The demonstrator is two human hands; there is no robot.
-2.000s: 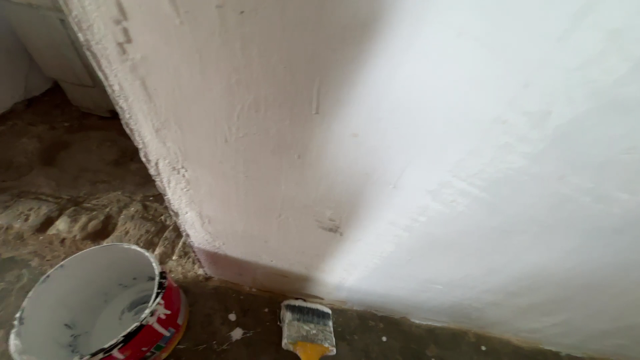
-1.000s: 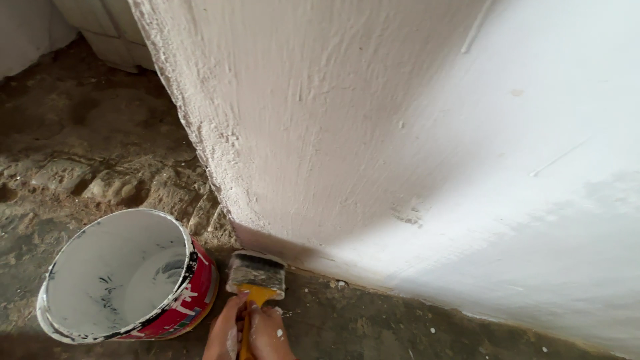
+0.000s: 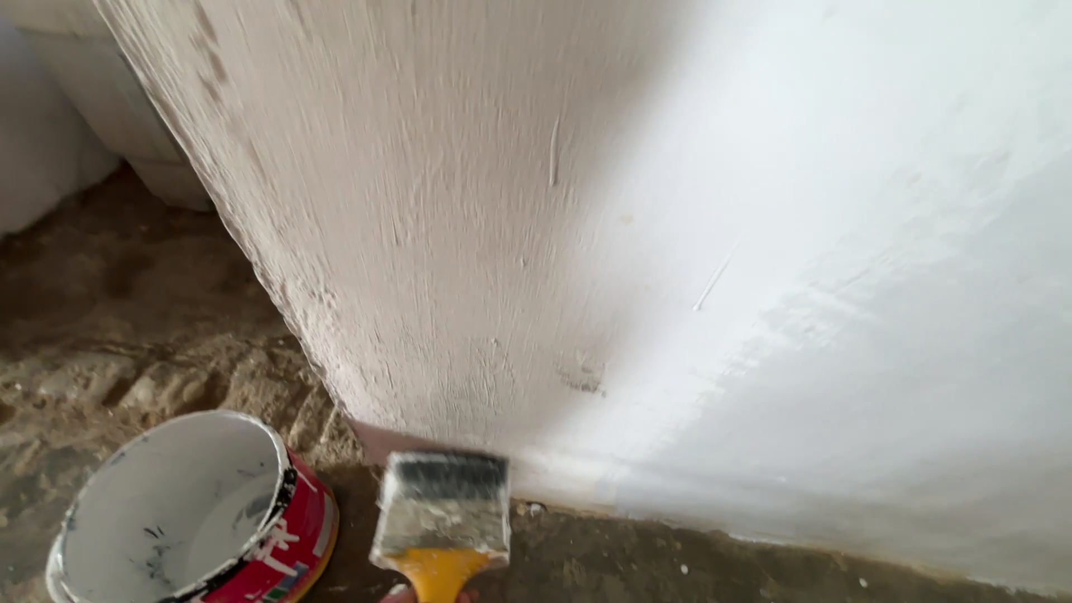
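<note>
A flat paintbrush (image 3: 444, 511) with a yellow handle, a paint-smeared metal ferrule and dark bristles with whitish paint points up at the foot of the painted wall (image 3: 469, 276). Only fingertips of my right hand (image 3: 400, 595) show at the bottom edge, gripping the handle; the rest of the hand is out of frame. Whether the bristles touch the wall is unclear. Left of the brush stands a red paint bucket (image 3: 314, 523), whitish inside, with pale paint low in it and drips on its rim. My left hand is out of view.
The wall's rough vertical corner (image 3: 260, 268) rises behind the bucket. A broken, stony ledge (image 3: 167, 377) runs left of that corner. Dark floor (image 3: 636, 561) with paint specks lies along the wall's base. A pale object (image 3: 142, 109) stands at the upper left.
One second ago more of my right hand showed on the brush handle beside the bucket. The brush now sits farther from the bucket, to the right. Fresh-looking vertical brush marks show on the wall.
</note>
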